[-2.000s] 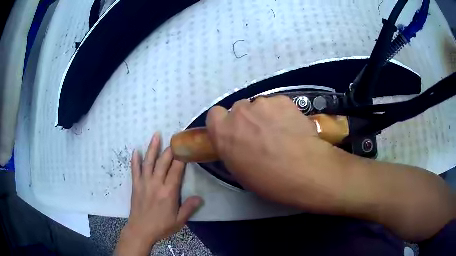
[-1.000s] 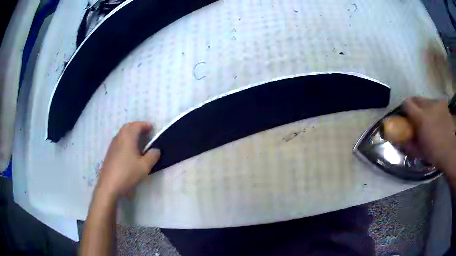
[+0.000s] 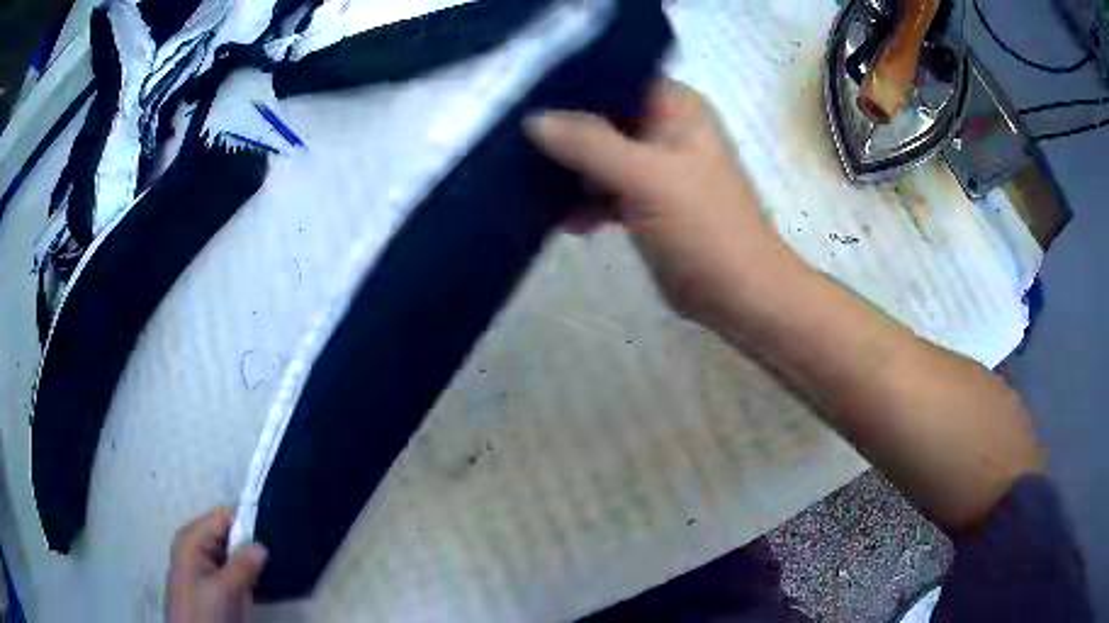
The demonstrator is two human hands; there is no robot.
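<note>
A curved dark collar piece (image 3: 401, 329) with a white edge along its outer curve runs slantwise across the middle, held up between both hands and slightly blurred. My right hand (image 3: 657, 183) grips it near its far end, thumb on the dark face. My left hand (image 3: 217, 572) pinches its near end at the lower left, partly cut off by the bottom edge. The steam iron (image 3: 900, 91) stands at the upper right, away from both hands, its wooden handle free and its pointed tip towards me.
A curved dark finished pile (image 3: 116, 329) lies at the left. A crumpled black-and-white heap (image 3: 116, 146) lies at the far left, with blue sticks (image 3: 277, 125) beside it. Another dark strip (image 3: 389, 49) lies at the far side. A metal plate (image 3: 991, 140) is by the iron.
My right hand has let go of the iron and taken the collar's far end. The collar has left its flat place and turned to a steep slant. The view has shifted, showing the heap.
</note>
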